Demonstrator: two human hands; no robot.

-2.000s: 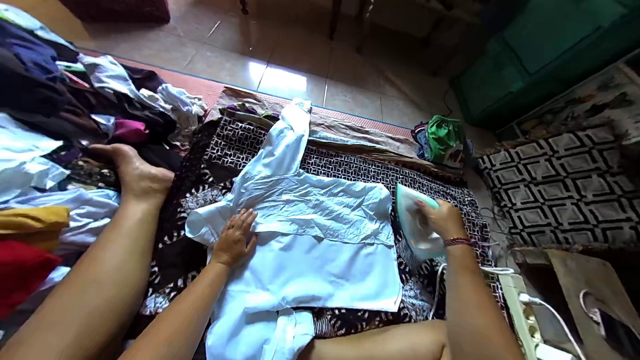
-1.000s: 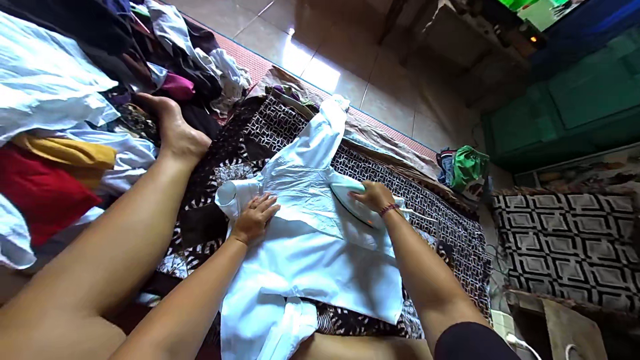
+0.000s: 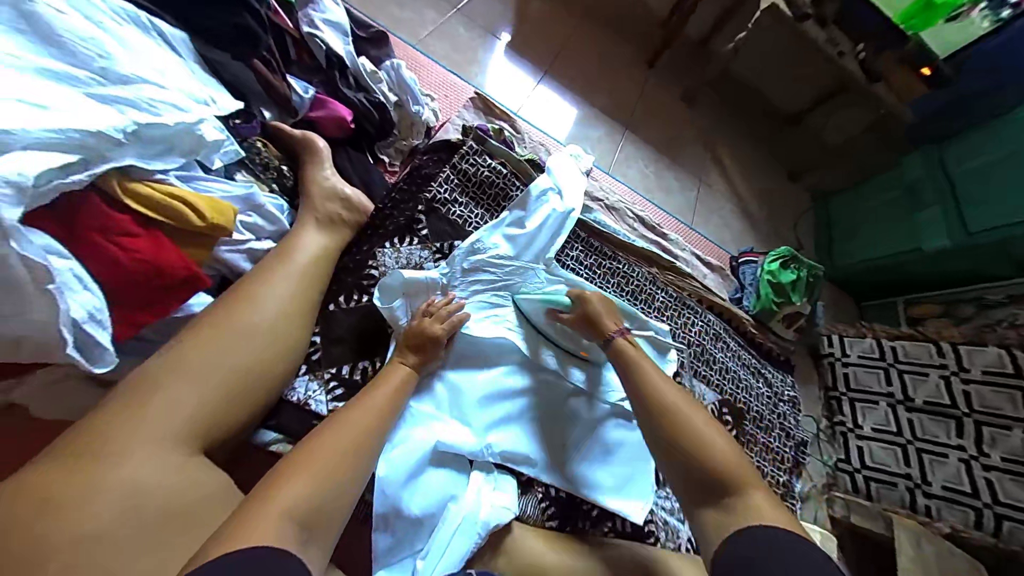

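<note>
A white long-sleeved shirt (image 3: 520,400) lies spread on a dark patterned cloth (image 3: 640,272), one sleeve stretched away toward the tiled floor. My left hand (image 3: 432,330) rests flat on the shirt beside its collar, holding nothing. The handle of a pale green and white electric clothes iron (image 3: 552,326) is in the grip of my right hand (image 3: 590,316). The iron lies on the shirt's upper part, its tip pointing left toward my left hand. Its cord runs off to the right behind my wrist. Wrinkles show in the fabric around the shoulder.
Heaped clothes (image 3: 160,232), white, red, yellow and dark, lie at the left by my bare foot. Green shorts (image 3: 786,276) are bunched at the mat's far right corner. A black-and-white patterned cloth (image 3: 920,408) is at the right, below a green cabinet (image 3: 904,208).
My right hand has brought the iron from the shirt's right edge onto its upper part, then a little further down. My left hand stays by the collar. The view has shifted.
</note>
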